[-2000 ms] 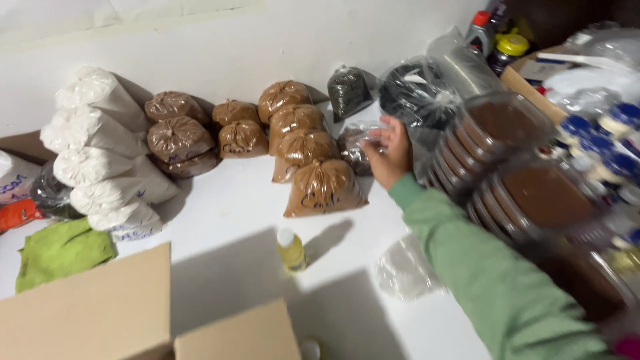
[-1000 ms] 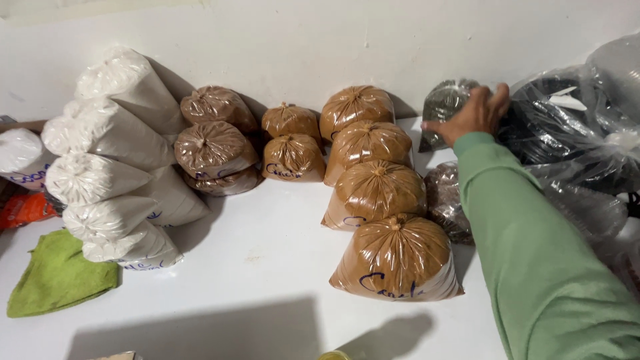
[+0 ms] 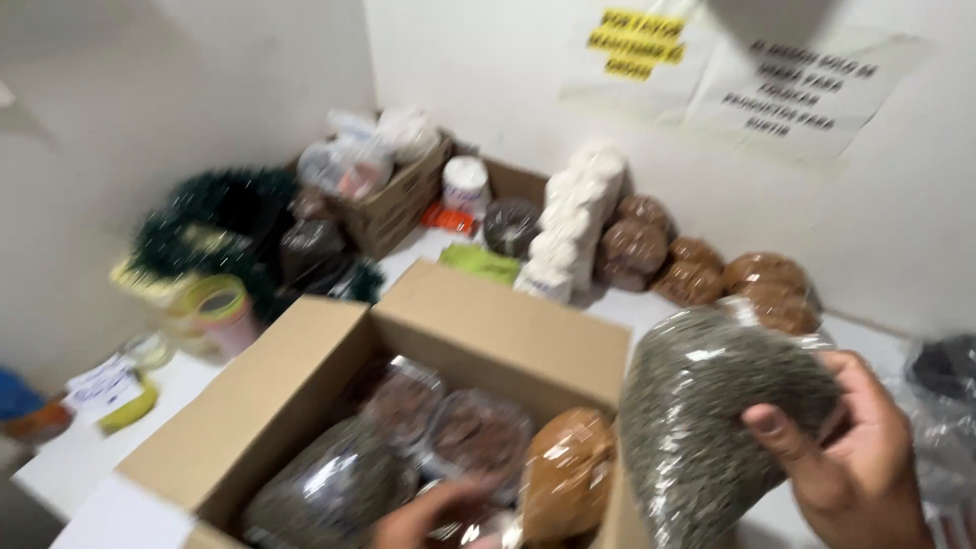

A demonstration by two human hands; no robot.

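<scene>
My right hand (image 3: pixel 846 450) grips a clear plastic bag of grey-green dried herb (image 3: pixel 709 419) above the right edge of an open cardboard box (image 3: pixel 503 313). Low inside the box, my left hand (image 3: pixel 442 515) is blurred and partly cut off by the frame; whether it holds anything is unclear. Around it in the box lie another bag of dried herb (image 3: pixel 328 480), a bag of orange-brown powder (image 3: pixel 570 473) and clear containers of reddish-brown contents (image 3: pixel 480 435).
Bags of white contents (image 3: pixel 572 221) and brown powder (image 3: pixel 766 278) line the wall. A green cloth (image 3: pixel 480 261), a smaller cardboard box (image 3: pixel 396 198), a green tinsel wreath (image 3: pixel 206 206) and a cup (image 3: pixel 221 305) stand behind and left. Black plastic bags (image 3: pixel 945 366) lie at right.
My right hand, earlier at a small dark bag by the wall, now holds a herb bag over the box. My left hand has come into view. The view has swung left.
</scene>
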